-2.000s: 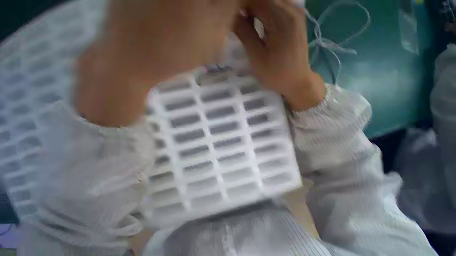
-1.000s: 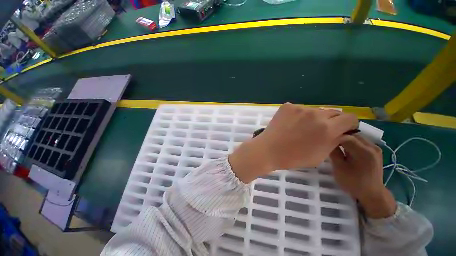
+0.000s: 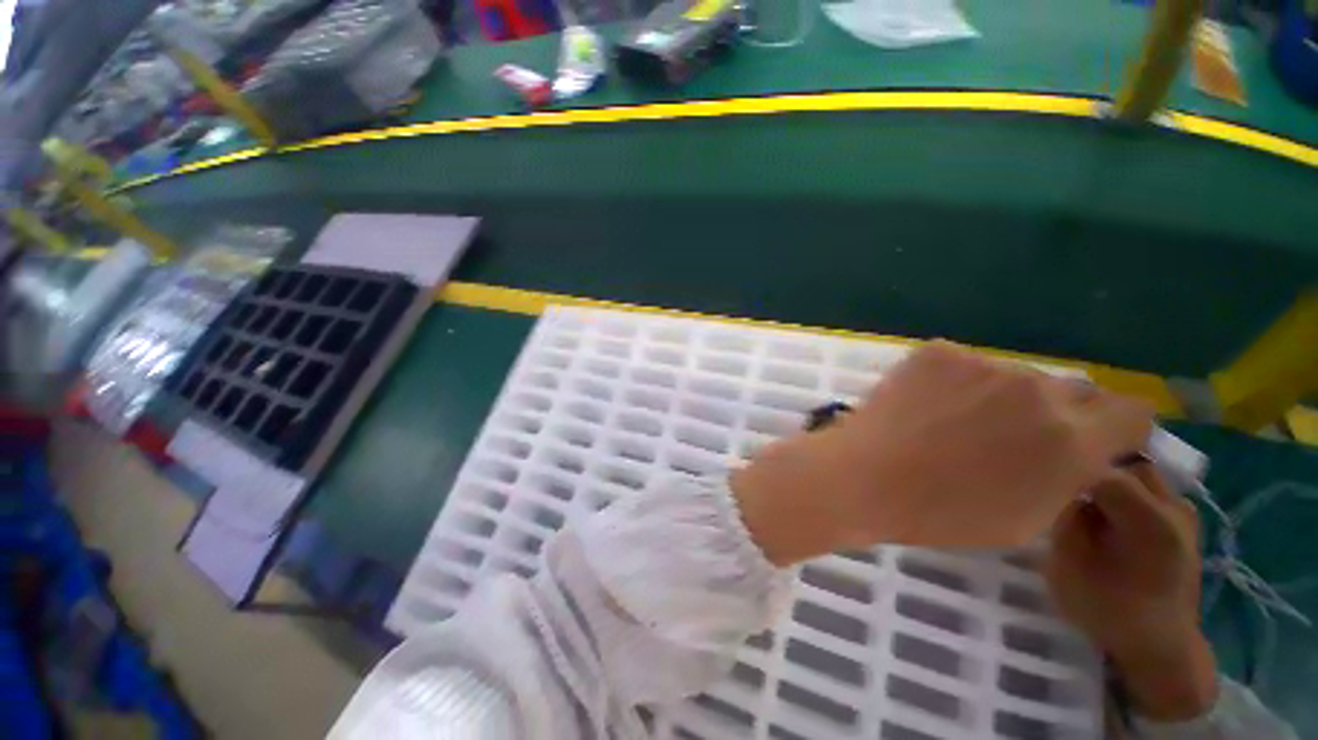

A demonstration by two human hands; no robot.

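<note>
My left hand [image 3: 940,455] reaches across the white foam tray [image 3: 636,343], back of the hand up. My right hand [image 3: 1135,586] is at the tray's right side, its fingers curled close to the left fingertips. A small dark thing [image 3: 1133,458] shows between the hands. The fingers hide most of it, so I cannot tell what it is or which hand holds it. Another small dark object [image 3: 827,416] shows on the tray behind my left hand, partly hidden. The tray's visible slots look empty.
A white block [image 3: 1178,457] and thin white cable [image 3: 1246,567] lie right of the tray. A black compartment tray [image 3: 296,354] is at left. The green conveyor [image 3: 752,203] runs behind, with yellow edges and a yellow post [image 3: 1272,369] at right.
The view has turned left, so the tray, hands and cable sit further right in the picture. My hands stay close together over the tray's far right part.
</note>
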